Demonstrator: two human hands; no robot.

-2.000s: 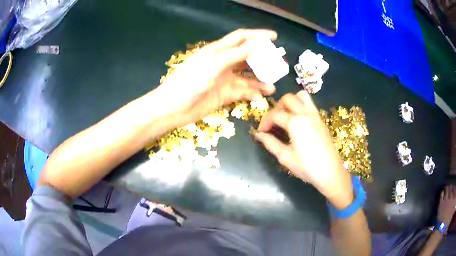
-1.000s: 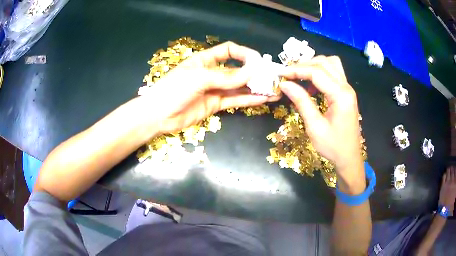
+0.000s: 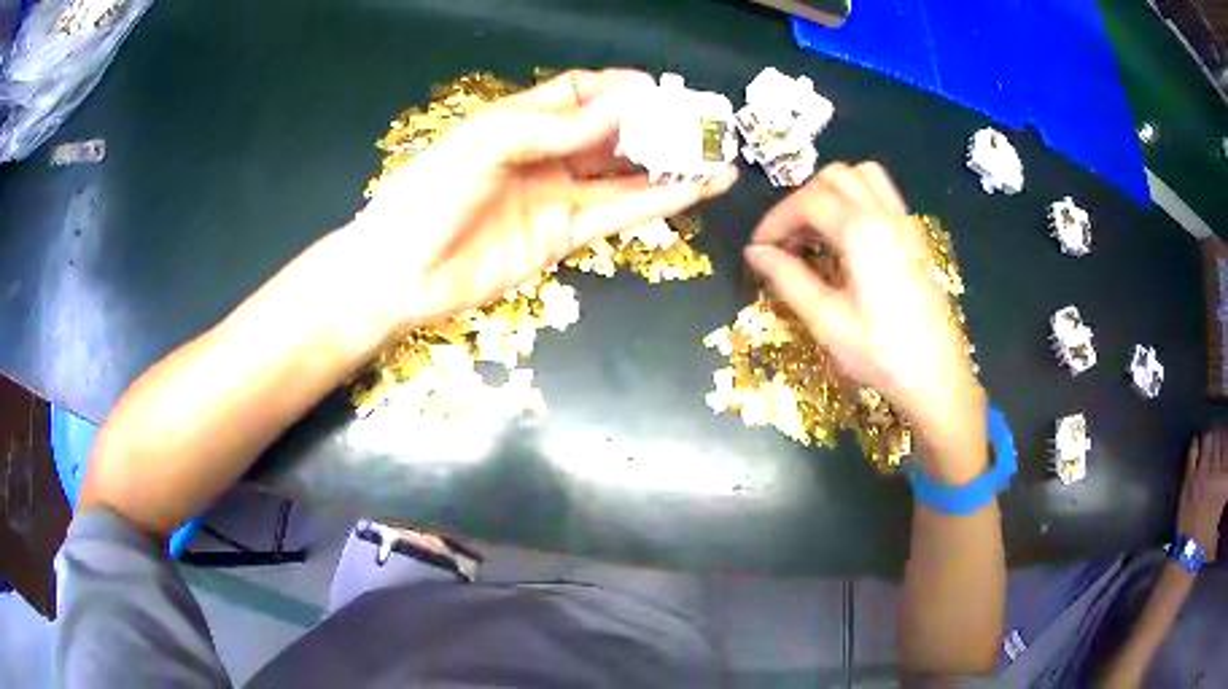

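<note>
My left hand holds a white plastic housing between thumb and fingers, above the bench; a brass-coloured piece shows in its right part. My right hand is over the right pile of brass terminals, its thumb and index fingertip close together. Whether a small piece is between them cannot be told. The left terminal pile lies under and around my left forearm. White waiting housings sit just right of the held one.
Several white housings stand spaced out on the dark green bench at the right. A blue sheet lies at the upper right, a clear plastic bag at the upper left. Another person's hand rests at the right edge.
My right hand has come away from the held housing and down over the right pile. My left hand has moved slightly up and left with the housing, whose brass-coloured part now shows.
</note>
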